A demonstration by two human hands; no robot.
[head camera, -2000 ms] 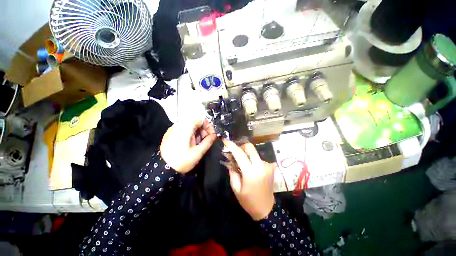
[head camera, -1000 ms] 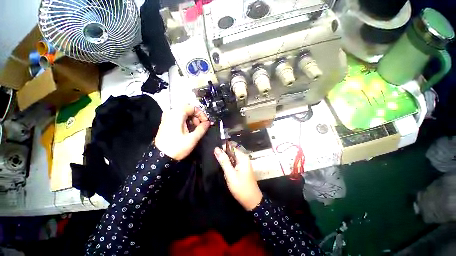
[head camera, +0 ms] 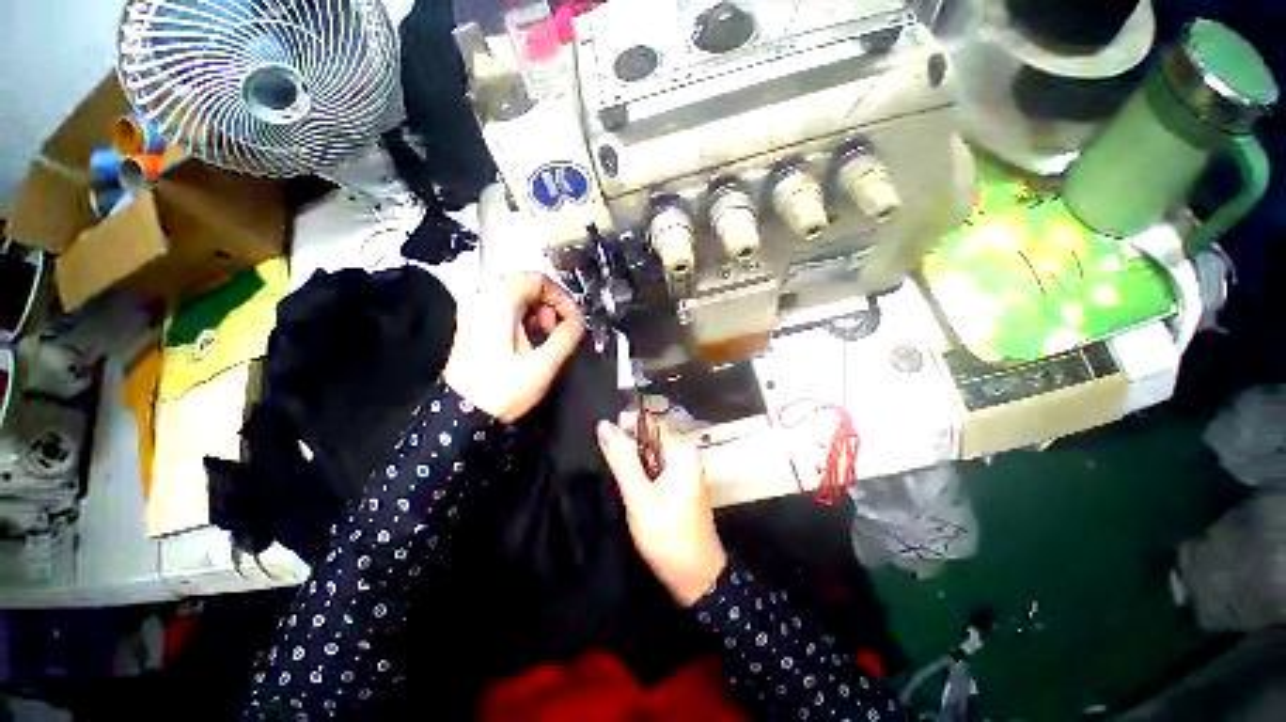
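Observation:
The cream overlock machine (head camera: 762,155) stands in front of me, its dark needle area (head camera: 604,282) at its left front. My left hand (head camera: 508,346) is at the left of the needle area, thumb and fingertips pinched together on the edge of the black garment (head camera: 564,480). The garment hangs from there over my lap, with a heap left of my forearm. My right hand (head camera: 666,494) is just below the needle area, right of the cloth, its fingers closed around small dark thread snips (head camera: 649,440) whose pale blades point up toward the machine.
A fan (head camera: 275,88) and an open box of spools (head camera: 141,233) are at upper left. Red thread (head camera: 835,459) hangs at the table's front edge. A green flask (head camera: 1164,134) and a green floral pad (head camera: 1044,275) are at right. A yellow-green packet (head camera: 223,332) lies at left.
My right hand has moved down and left, away from the needle area, and the snips now show more. My left hand stays pinched near the needle, slightly higher. The whole view has shifted.

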